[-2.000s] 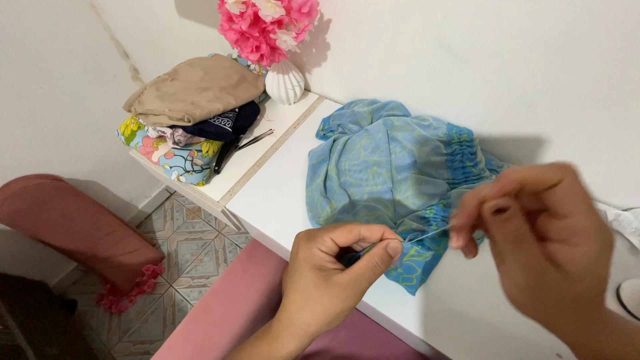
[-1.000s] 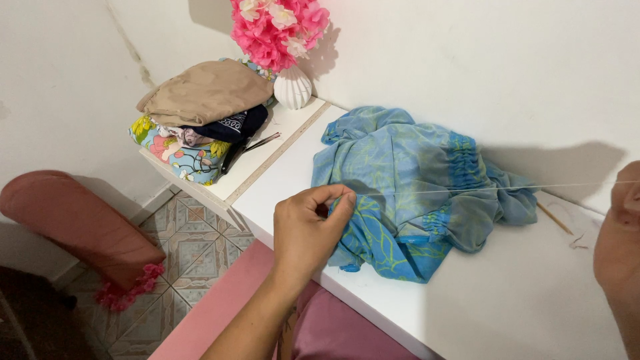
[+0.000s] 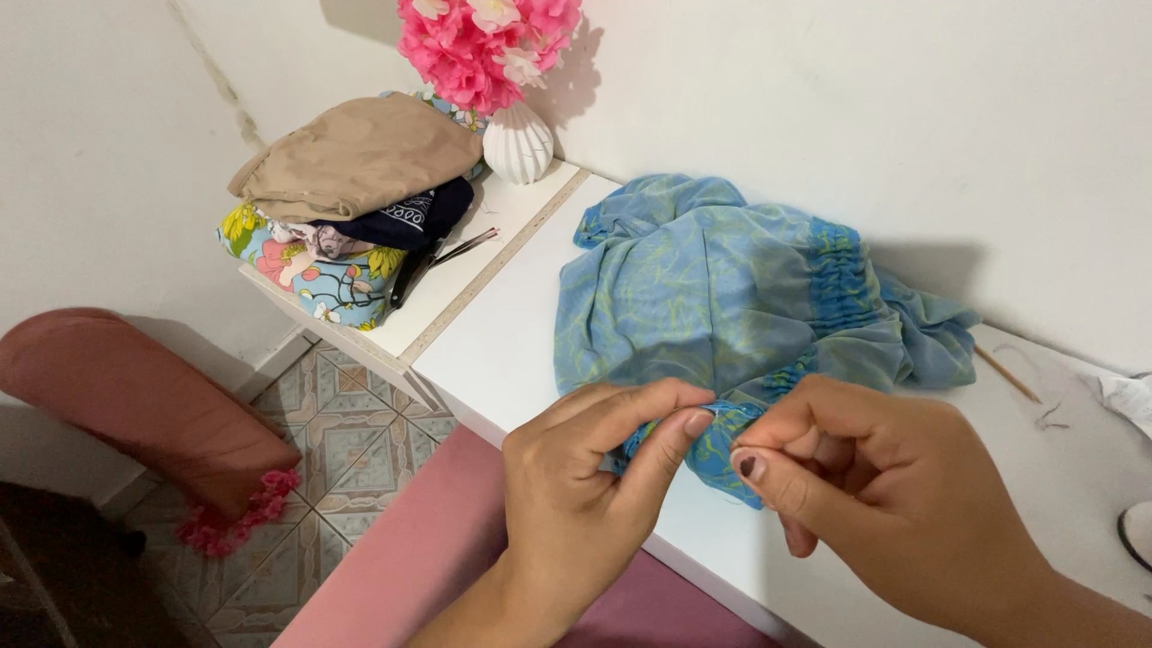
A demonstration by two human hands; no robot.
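A blue garment (image 3: 657, 306) of thin fabric with yellow-green patterning and gathered bands lies on the white tabletop. My left hand (image 3: 612, 477) pinches a lower edge of this cloth between thumb and forefinger. Close by on the right, my right hand (image 3: 855, 486) has its thumb and forefinger pressed together. Whatever sits between those fingertips is too small to make out; a needle or thread cannot be told.
Folded fabrics (image 3: 360, 162) are piled on the left, beside black-handled scissors (image 3: 414, 270) and a white vase (image 3: 518, 144) of pink flowers. A thin wooden stick (image 3: 1008, 373) lies right of the garment. White cloth (image 3: 1125, 400) is at the right edge.
My right hand was far out at the right edge with a thread stretched between the hands; it has come back beside my left hand, which is now at the garment's lower edge.
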